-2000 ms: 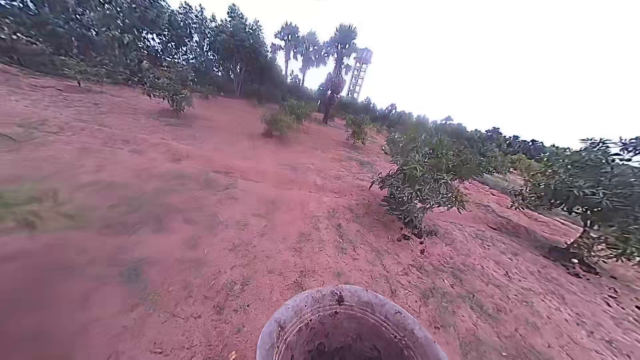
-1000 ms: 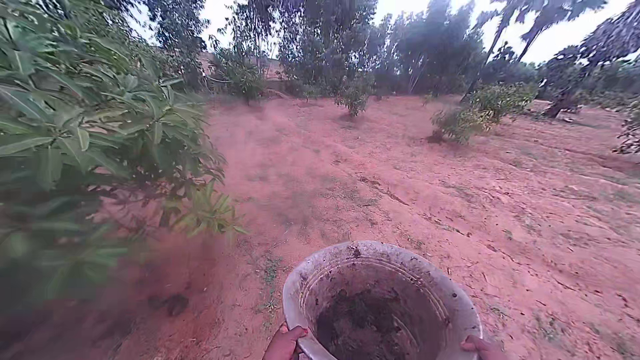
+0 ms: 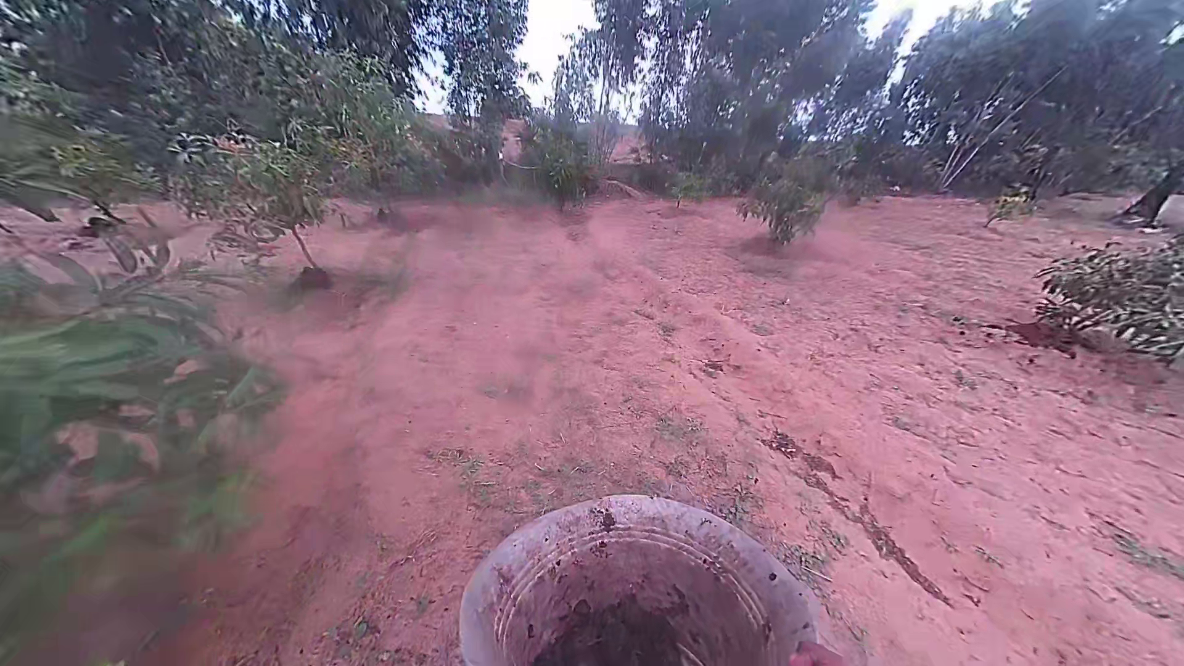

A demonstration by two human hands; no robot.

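A round, wide-rimmed basin (image 3: 638, 514) juts up from the bottom edge of the head view, its inner wall smeared with dirt. Dark soil-like matter (image 3: 610, 634) lies in the bottom of it. Part of my right hand (image 3: 814, 655) shows at the basin's right rim, with the fingers closed on it; the rest is cut off by the frame. My left hand is out of the picture.
Leafy branches (image 3: 120, 398) crowd the near left, blurred. Small trees stand at the left (image 3: 277, 190), further ahead (image 3: 786, 205) and at the right edge (image 3: 1124, 291). A dark streak (image 3: 869, 527) crosses the reddish ground (image 3: 555, 370); tall trees line the back.
The view has swung far to the left since the oldest frame. One second ago both hands showed on the basin's rim; the left has gone out of view and the basin sits lower.
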